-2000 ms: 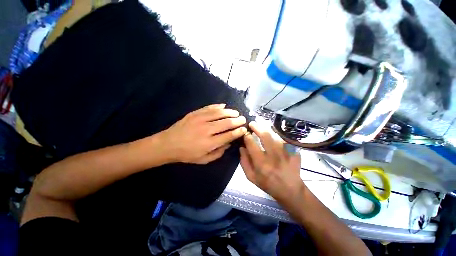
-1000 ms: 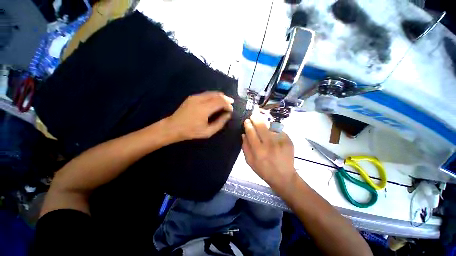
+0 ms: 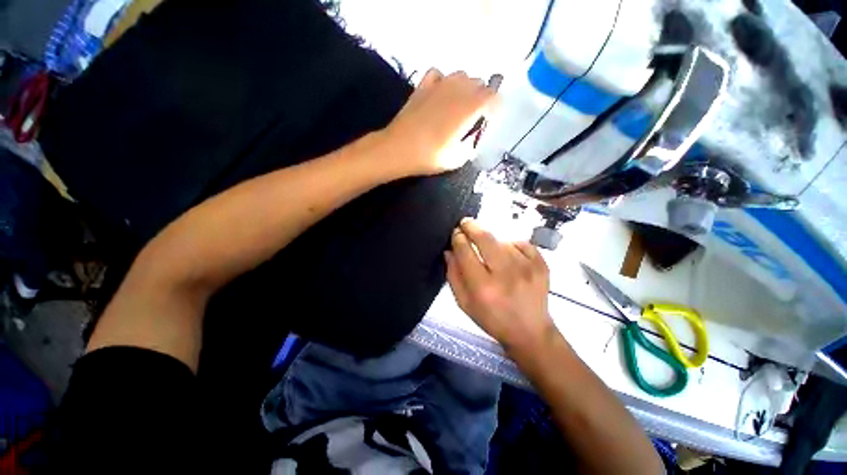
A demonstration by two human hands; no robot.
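A large black garment panel (image 3: 241,121) with a frayed upper edge lies on the white table and hangs over the lap. Its right edge reaches the presser foot and needle area (image 3: 506,176) of the white sewing machine (image 3: 613,65). My left hand (image 3: 441,125) is over the panel's edge, just left of the needle area, with fingers curled; a small dark item shows at its fingertips, too unclear to name. My right hand (image 3: 497,283) pinches the panel's edge just below the needle area.
Scissors with yellow and green handles (image 3: 655,339) lie right of my right hand. A small brown tab (image 3: 633,255) lies by the machine. Red handles (image 3: 28,107) show at the far left. The table's scale edge (image 3: 464,353) runs above the lap.
My left hand has moved up and to the right, past the panel's edge. My right hand stays near the needle. The machine's place in the picture has shifted with the view.
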